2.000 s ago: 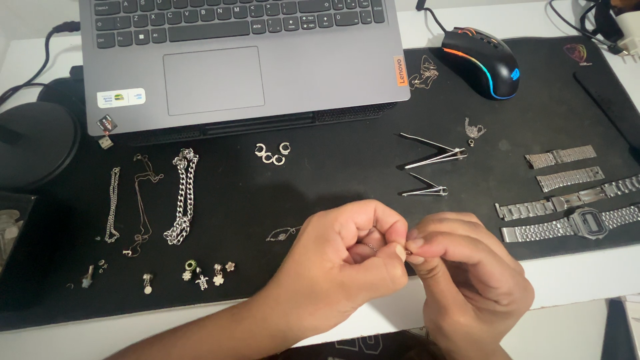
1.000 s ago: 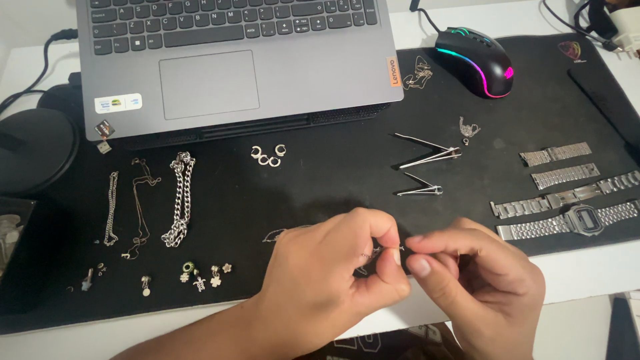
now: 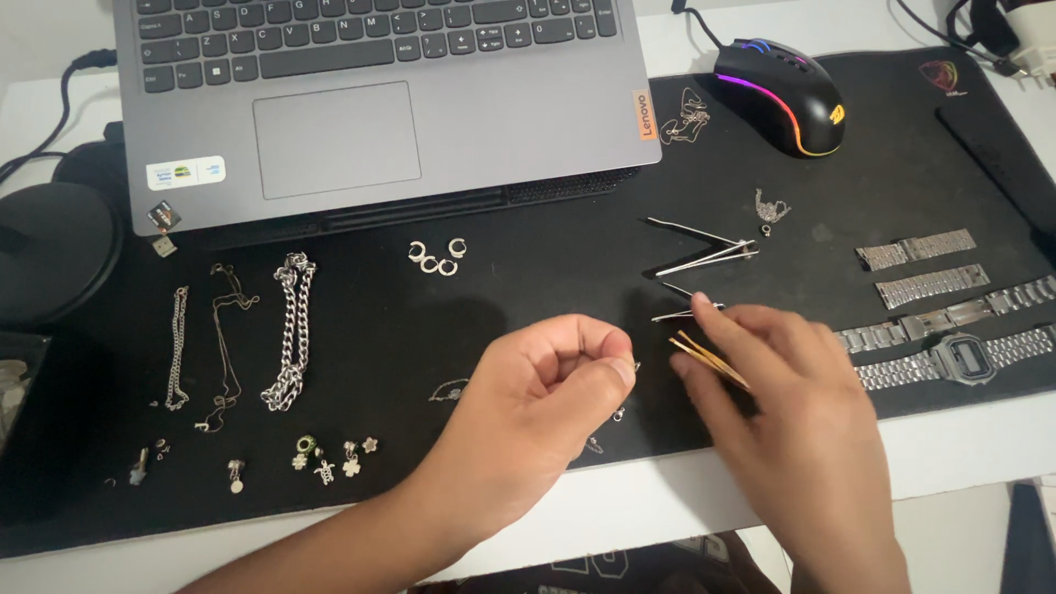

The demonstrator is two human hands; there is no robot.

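Note:
My left hand is pinched over the mat, with a small bit of fine chain showing at its fingertips. A piece of chain bracelet lies partly behind that hand, and small silver pieces show to its right. Gold-coloured tweezers lie between the thumb and fingers of my right hand, tips pointing up and left. Just beyond that hand are smaller nail clippers, partly covered, and larger nail clippers. Four-part detail aside, several hoop earrings rest near the laptop.
A laptop and a lit mouse stand at the back of the black mat. Chain necklaces and charms lie left. A digital watch and metal watch bands lie right; a fine chain lies beyond the clippers.
My right hand has moved away from my left fingertips and now has gold-coloured tweezers between its fingers. Earlier both hands' fingertips were close together.

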